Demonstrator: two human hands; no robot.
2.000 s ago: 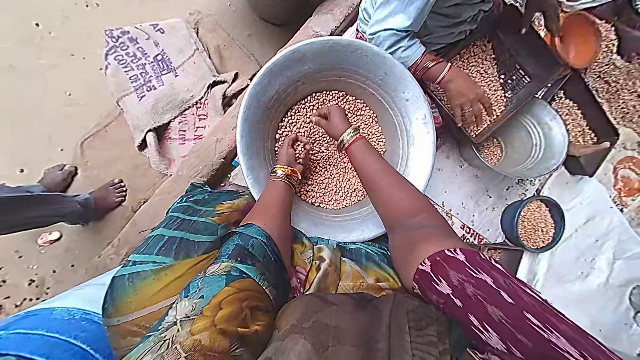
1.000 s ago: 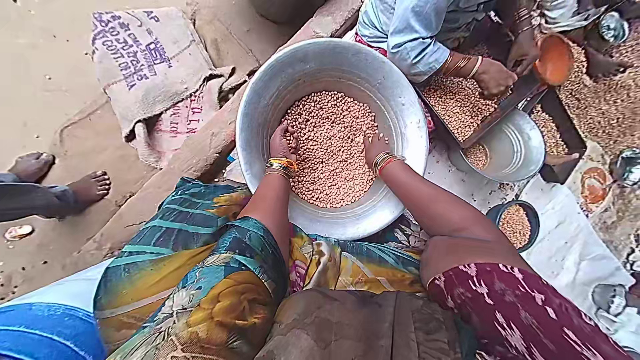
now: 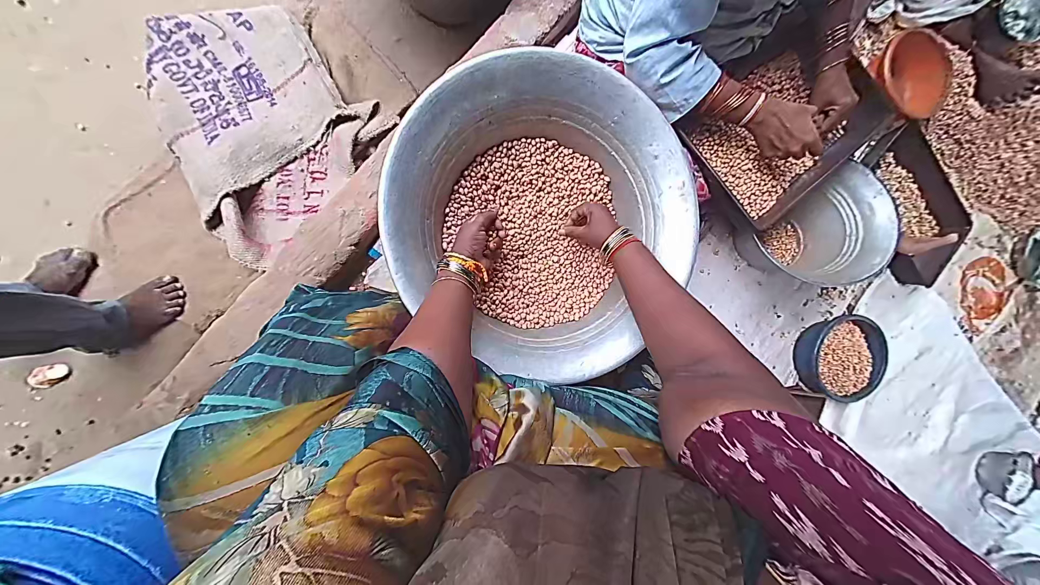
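Note:
A wide aluminium basin [image 3: 536, 357] rests against my lap, its lower part filled with pale brown nuts or legume seeds [image 3: 540, 276]. My left hand [image 3: 479, 237] is over the left side of the heap, fingers curled; whether it holds seeds cannot be made out. Opposite it, at the right side of the heap, my right hand [image 3: 591, 224] has thumb and fingertips brought together, and whatever may be between them is hidden. Bangles circle both wrists.
At the upper right a person's hands [image 3: 784, 127] work over a dark tray [image 3: 812, 175] of seeds, above a metal bowl [image 3: 869, 215]. An orange bowl [image 3: 918, 73] and a dark blue cup [image 3: 803, 357] are near. Jute sacks [image 3: 244, 97] and a person's feet [image 3: 150, 307] are left.
My hands were close together over the heap, then moved apart to its two sides, and are now slightly raised with fingers drawn in. The other person's hands have shifted along the tray.

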